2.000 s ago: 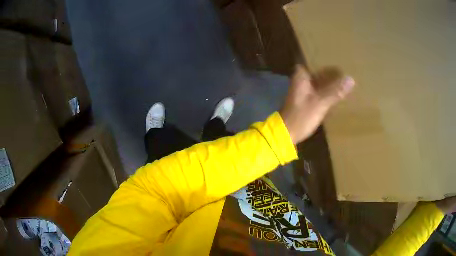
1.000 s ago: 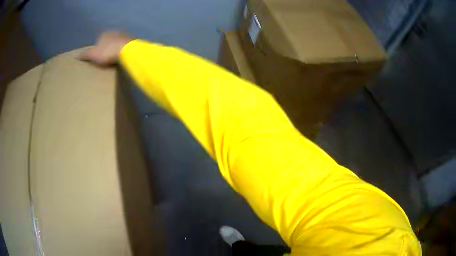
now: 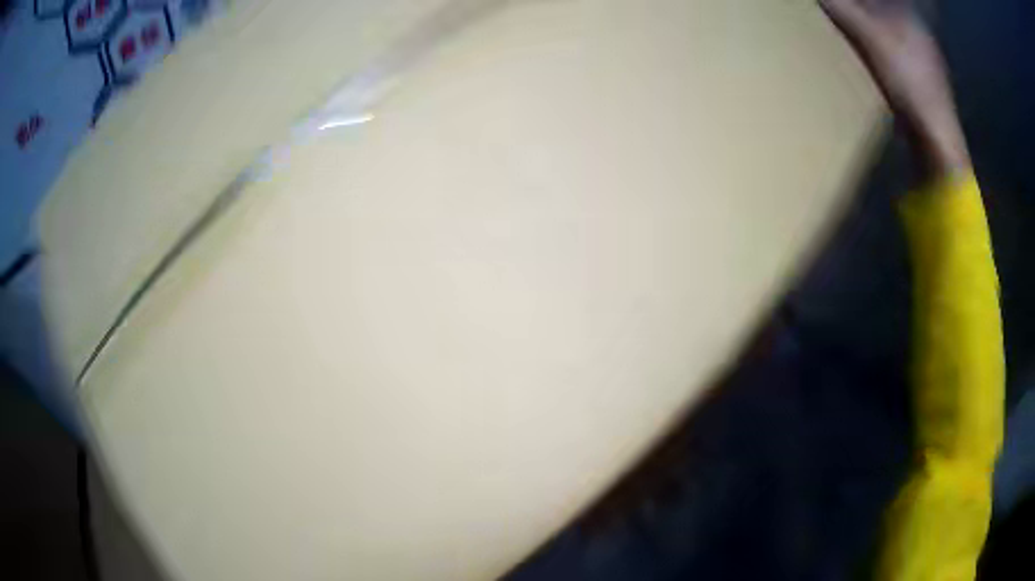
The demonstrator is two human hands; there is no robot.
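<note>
A large closed brown carton (image 3: 488,284) fills most of the view, close up and tilted. A seam runs across its upper left part, with shiny clear tape (image 3: 341,108) glinting on it. My right hand (image 3: 902,68), in a yellow sleeve, holds the carton's upper right edge. Its fingers are partly cut off by the top of the picture and blurred. My left hand is not in view.
At the upper left is a white and pale blue surface (image 3: 45,170) with dark hexagon outlines and red marks. A brown surface (image 3: 34,499) shows at the lower left. The area below and right of the carton is dark and blurred.
The carton has moved from the left side to fill the middle of the view, closer to me. My right hand has moved to the upper right. The other carton and my shoe are no longer seen.
</note>
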